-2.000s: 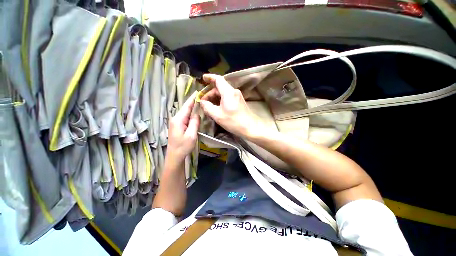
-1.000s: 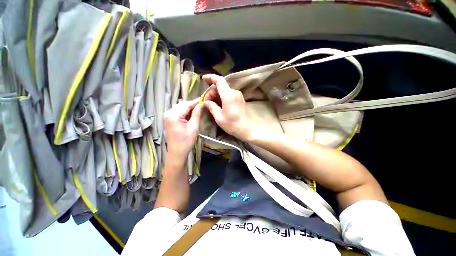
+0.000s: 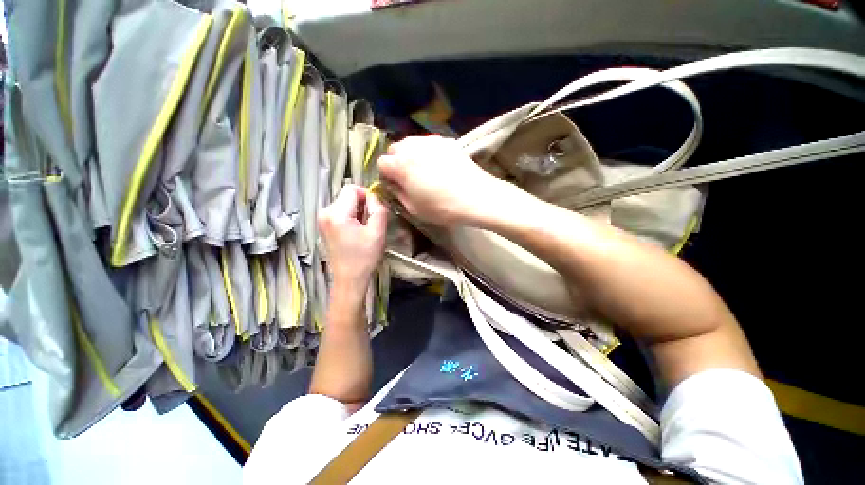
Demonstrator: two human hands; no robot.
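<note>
A beige tote bag lies across my lap with its mouth partly open, a flap with a small metal ring inside. Its long pale straps loop to the right and down over the apron. My right hand is closed on the bag's left end, at a small yellow binding end. My left hand is just left of it, fingertips pinched together and slightly apart from my right hand; whether they hold anything is too small to tell.
A large layered pile of grey bag bodies with yellow edging stands at the left, close to my left hand. A pale worktable edge with red strips runs along the top. The dark floor has yellow lines.
My left hand has come away slightly from the yellow end. My right hand has turned, its back now more over the bag end. The bag's right part has shifted right and its zipper side shows more.
</note>
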